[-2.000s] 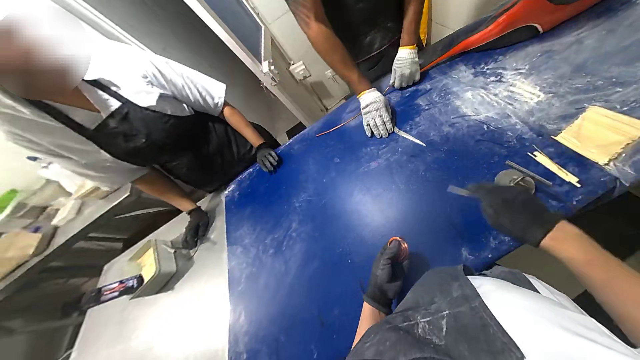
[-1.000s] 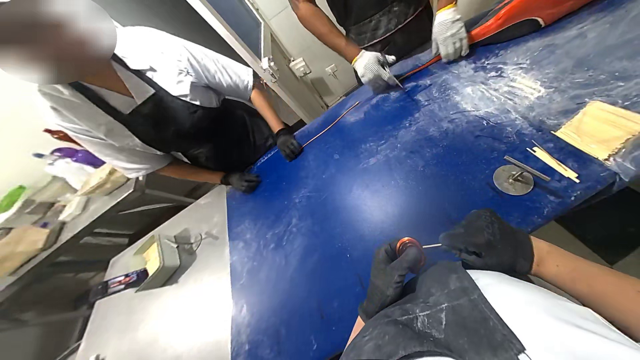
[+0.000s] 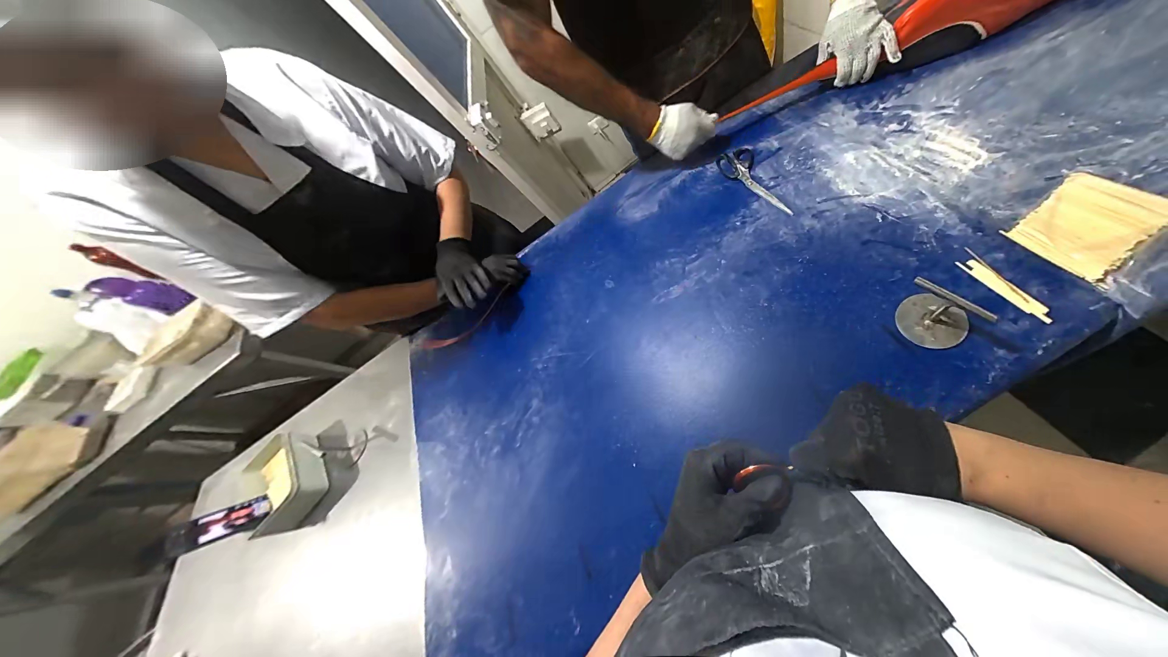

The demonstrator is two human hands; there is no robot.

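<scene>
My left hand (image 3: 716, 506), in a black glove, is closed around a small orange-red coiled item (image 3: 760, 474) near the front edge of the blue table. Just beside it, my right hand (image 3: 881, 443), also black-gloved, is curled with its fingertips close to that item; what lies between its fingers is hidden. Farther right on the blue surface are a round metal disc with a central stem (image 3: 932, 321), a thin metal bar (image 3: 955, 299) and a few pale wooden strips (image 3: 1004, 289).
Scissors (image 3: 754, 181) lie near the far edge. A person in white gloves (image 3: 684, 130) holds a long red-orange piece (image 3: 958, 20). Another person's black-gloved hands (image 3: 464, 274) hold a thin strip at left. A pale ridged slab (image 3: 1090, 224) rests right; a grey container (image 3: 292, 484) stands on the steel counter.
My right hand has come from beside the metal disc to my left hand; the thin stick seen between them a second ago is no longer visible. The white-gloved person has let go of the scissors.
</scene>
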